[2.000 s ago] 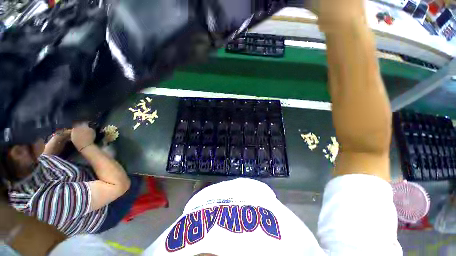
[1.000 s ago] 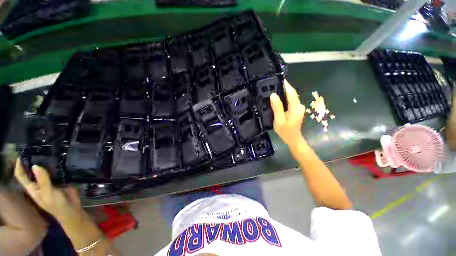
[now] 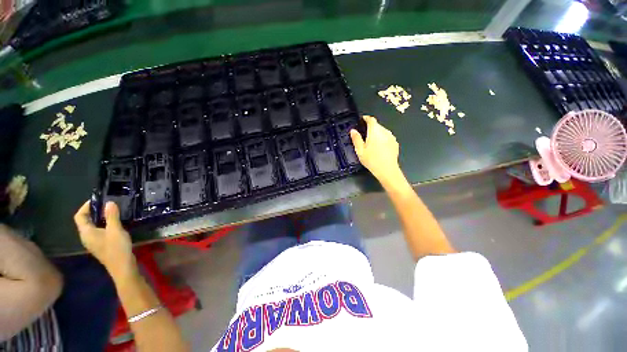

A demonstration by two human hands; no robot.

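Note:
A large glossy black blister tray (image 3: 227, 148) lies on the dark green bench in front of me, in rows of oblong pockets holding black phone housings (image 3: 193, 180). Its left end is nearer to me than its right. My left hand (image 3: 106, 237) grips the tray's near left corner, thumb on top. My right hand (image 3: 377, 148) grips the tray's right edge near the front corner. The fingers under the rim are partly hidden.
Pale paper scraps (image 3: 63, 135) lie left of the tray, and more scraps (image 3: 440, 104) lie to its right. A pink fan (image 3: 588, 146) is at the right bench edge. Another black tray (image 3: 567, 69) lies far right. A person's arm (image 3: 27, 278) is at the left. The green belt runs beyond.
The tray that was held raised and bent between both hands now lies flatter on the bench. The hands remain on its edges. The piles of scraps on both sides show again.

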